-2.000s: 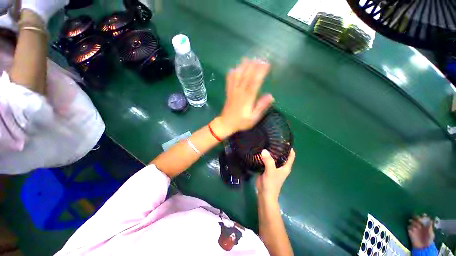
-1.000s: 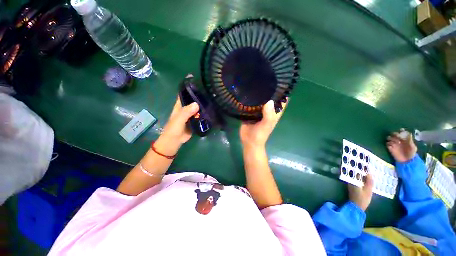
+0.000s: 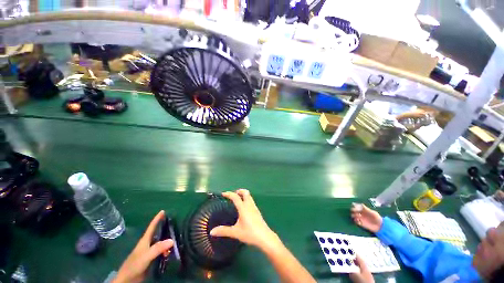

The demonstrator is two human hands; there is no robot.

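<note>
A black mini fan stands in front of me near the lower edge of the view. My right hand (image 3: 246, 224) is on its round ribbed head (image 3: 207, 235), with the thumb on the central disc and fingers over the top rim. My left hand (image 3: 146, 251) grips the black base (image 3: 167, 249) to the left of the head. An orange glow shows between the ribs. The joint between head and base is hard to make out. The palm side of my left hand is partly hidden.
A water bottle (image 3: 96, 205) and round purple-grey object (image 3: 87, 242) stand left. Dark fans (image 3: 38, 202) lie far left. A larger black fan (image 3: 203, 87) hangs ahead. A white post (image 3: 442, 130) rises right. A person in blue sleeves (image 3: 409, 246) holds a dotted label sheet (image 3: 337, 251).
The view has tilted up, showing the bench's far side and shelf. The fan now sits lower in view, and my right hand has moved from its lower rim onto its disc and upper rim.
</note>
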